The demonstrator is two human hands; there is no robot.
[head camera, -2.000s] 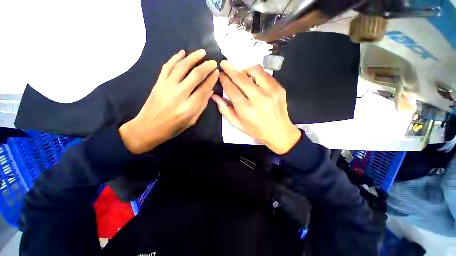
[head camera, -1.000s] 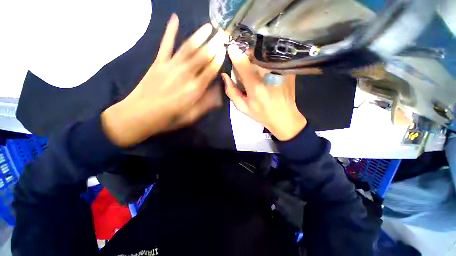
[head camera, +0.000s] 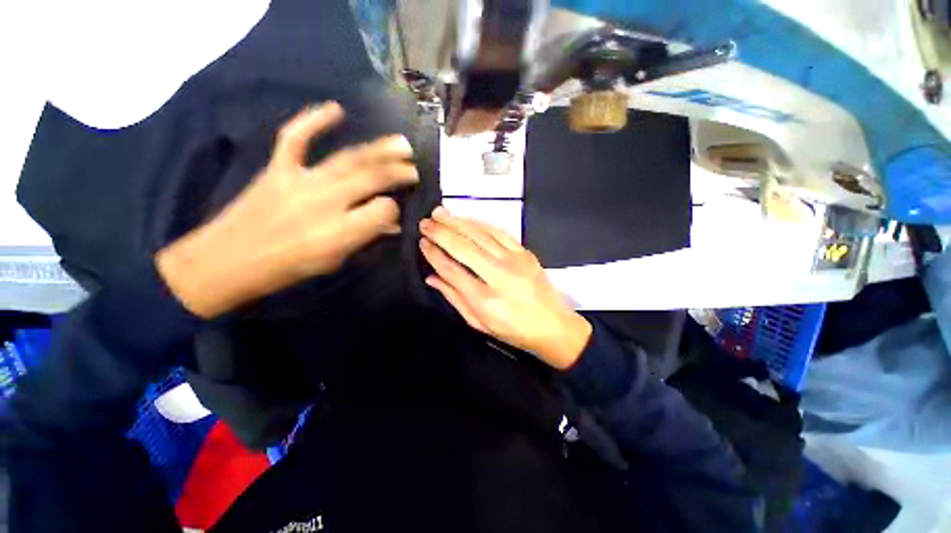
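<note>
A large black fabric panel (head camera: 115, 198) spreads over the table's left part and drapes over its front edge, with soft folds near my left hand. My left hand (head camera: 302, 213) is palm down over the panel, slightly blurred, with its fingers spread and partly bent; what lies under them is hidden. My right hand (head camera: 495, 281) lies nearly flat at the panel's right edge, in front of the presser foot and needle area (head camera: 422, 94). The white and light blue sewing machine (head camera: 772, 89) stands above.
A squarish black fabric piece (head camera: 610, 193) lies right of the needle. A broad white sheet (head camera: 125, 52) lies at the back left. A small-parts tray (head camera: 837, 250) is at the table's right end. Blue baskets (head camera: 787, 338) and a red item (head camera: 224, 474) are below the table.
Both hands have moved back from the needle area toward me. The black panel is pulled nearer and more folded. The view has shifted, so the machine head appears farther left.
</note>
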